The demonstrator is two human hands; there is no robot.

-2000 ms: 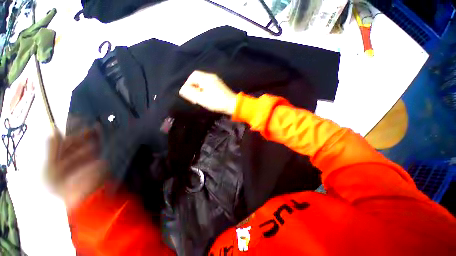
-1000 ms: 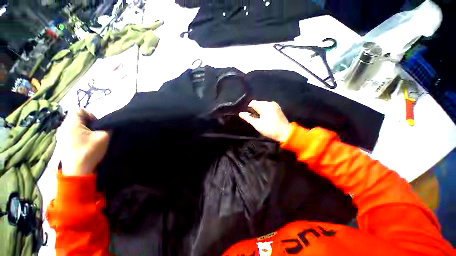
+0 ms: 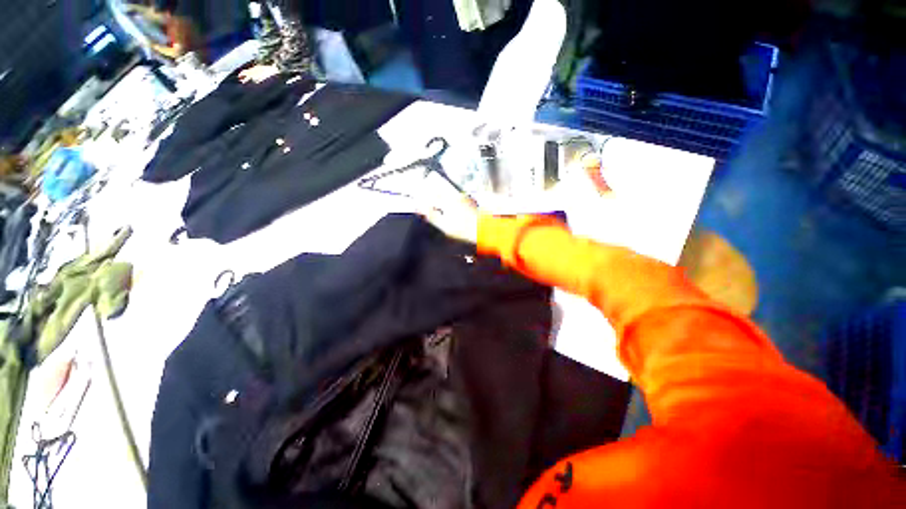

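A black coat (image 3: 328,308) lies opened on the white table in front of me, its hanger hook (image 3: 226,281) showing at the neck. Its wrinkled, shinier lining (image 3: 397,427) faces up at the lower middle. A small light button shows on the left front and another near the right sleeve. My right hand (image 3: 452,217) is at the coat's far edge, small, washed out and blurred; its fingers and any hold on the cloth cannot be made out. My left hand is not in view.
Another black garment (image 3: 288,149) with buttons lies beyond the coat. A black hanger (image 3: 412,174), clear plastic with a metal flask and a red-handled tool (image 3: 596,177) are at the table's far right. Olive garments (image 3: 89,283) and thin hangers (image 3: 48,457) are at left. Blue crates (image 3: 676,109) stand beyond.
The view has swung to the right. My right hand has moved from the coat's middle to its far edge. My left hand, earlier on the left part of the coat, has left the picture.
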